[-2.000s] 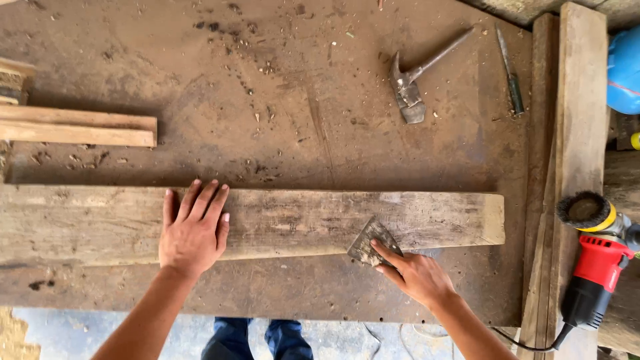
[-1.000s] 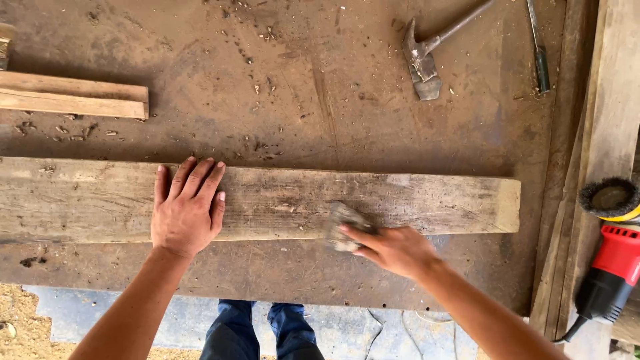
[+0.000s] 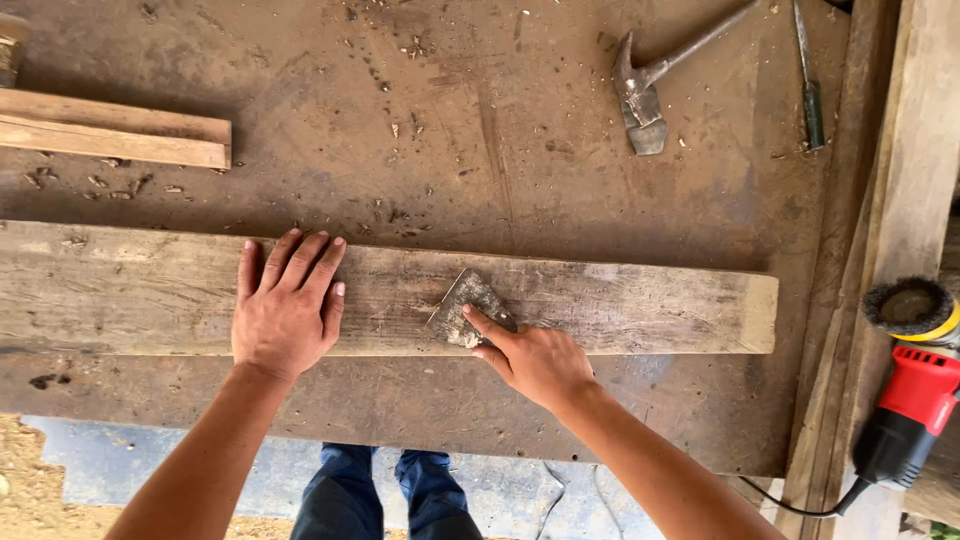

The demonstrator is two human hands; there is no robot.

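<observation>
A long weathered wooden board (image 3: pixel 660 307) lies across the brown workbench. My left hand (image 3: pixel 289 307) rests flat on its upper face, fingers a little apart, holding nothing. To the right, my right hand (image 3: pixel 536 356) grips a worn putty knife (image 3: pixel 472 304), with the index finger laid along its dirty metal blade. The blade lies on the board with its wide edge toward the left; its handle is hidden under my palm.
A claw hammer (image 3: pixel 637 94) and a green-handled pointed tool (image 3: pixel 812 105) lie at the upper right. Beyond the right edge, a red and black angle grinder (image 3: pixel 911 405) with a wire cup brush (image 3: pixel 909 306) rests by long planks (image 3: pixel 911 165). Short wood strips (image 3: pixel 150 139) lie at left.
My right hand has moved left along the board with the putty knife, from nearer the board's right end two seconds ago. The left hand stays on the board. The view has shifted somewhat.
</observation>
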